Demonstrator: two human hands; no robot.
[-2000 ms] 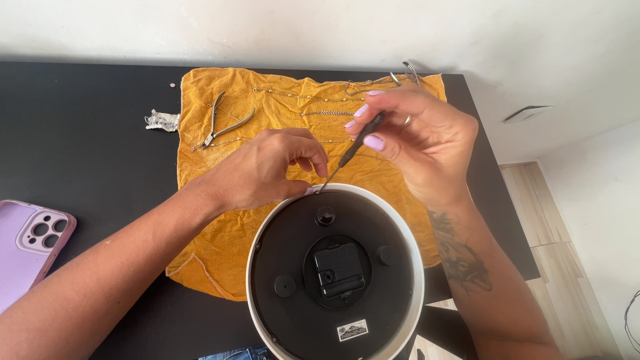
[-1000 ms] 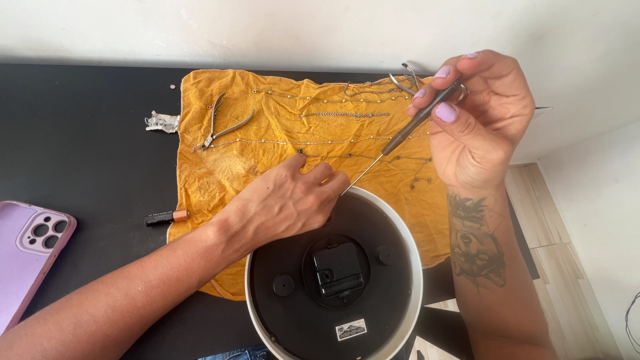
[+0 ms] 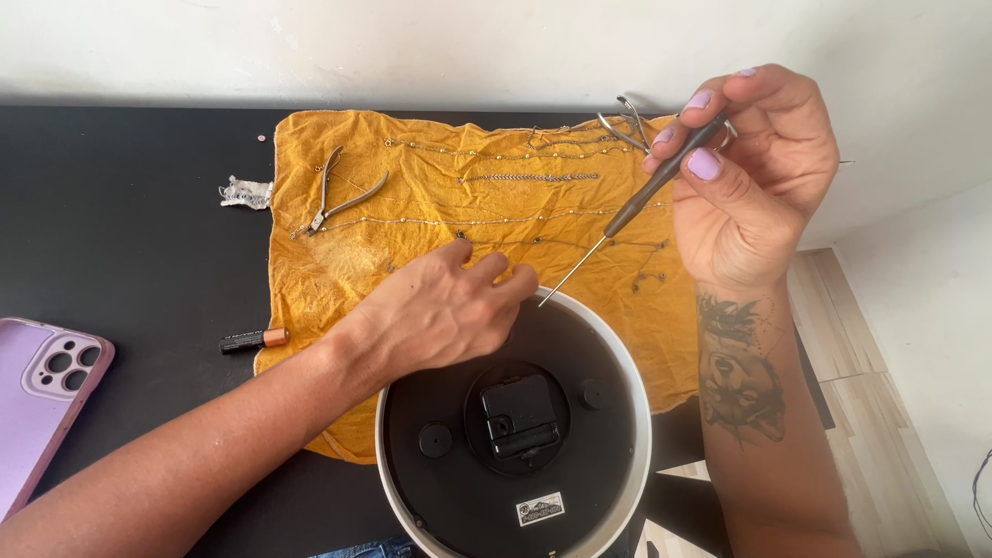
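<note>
A round wall clock (image 3: 643, 434) with a white rim lies face down, its black back and square clock movement (image 3: 521, 418) showing. Over its upper left edge rests my left hand (image 3: 446, 310), fingers curled down; whether they pinch anything is hidden. My right hand (image 3: 748, 170) holds a thin screwdriver (image 3: 651, 182) by its dark handle, tilted, with the metal tip by the clock's upper rim, close to my left fingers. A battery (image 3: 254, 341) with a copper-coloured end lies left of my left forearm, at the cloth's edge.
A yellow cloth (image 3: 620, 325) bears several chains, among them a braided chain (image 3: 531, 177), and nippers (image 3: 325, 201). Another metal plier-like tool (image 3: 626, 128) lies behind my right hand. A phone in a purple case (image 3: 46, 403) and a crumpled silvery scrap (image 3: 246, 193) rest on the black table (image 3: 139, 232).
My right hand has moved right with the screwdriver, whose handle now leans further over. My left hand has shifted over the clock's edge. The battery, out of sight two seconds ago, shows now.
</note>
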